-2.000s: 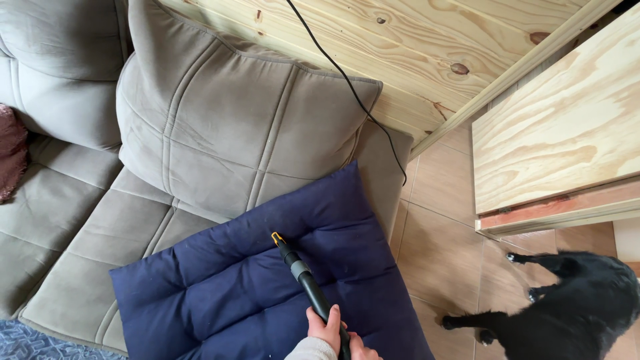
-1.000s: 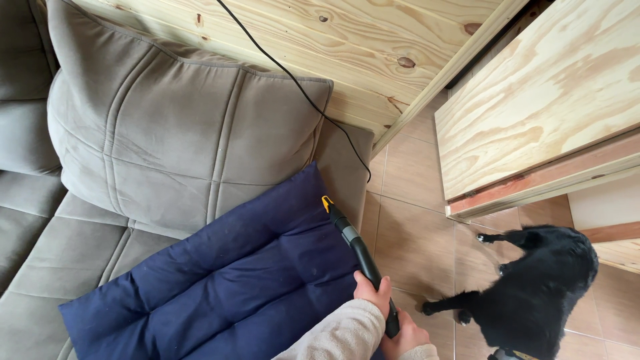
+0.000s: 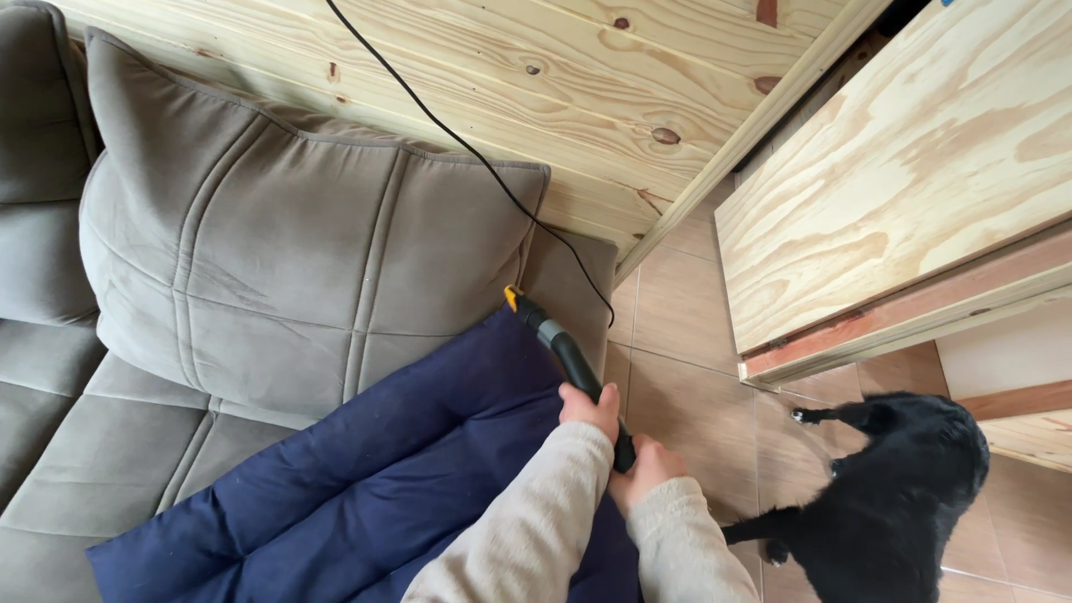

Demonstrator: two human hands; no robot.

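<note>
My left hand (image 3: 591, 410) is closed around the black tube of a vacuum cleaner wand (image 3: 574, 360). Lower down, my right hand (image 3: 649, 471) grips the wand's rear end. The wand has a grey collar and a yellow-tipped nozzle (image 3: 512, 295), which lies at the upper corner of a navy tufted cushion (image 3: 402, 452). That cushion rests on the seat of a grey sofa (image 3: 126, 419), against a large grey back cushion (image 3: 276, 243). Whether the nozzle touches the fabric cannot be told.
A black cable (image 3: 435, 121) hangs across the pine plank wall (image 3: 536, 75) and the sofa's end. On the right, a black dog (image 3: 888, 494) stands on the tiled floor (image 3: 687, 377), below a plywood panel (image 3: 888, 167).
The nozzle has moved from the middle of the navy cushion, along its right part, to its upper corner. My hands have moved along with the wand. The view has shifted.
</note>
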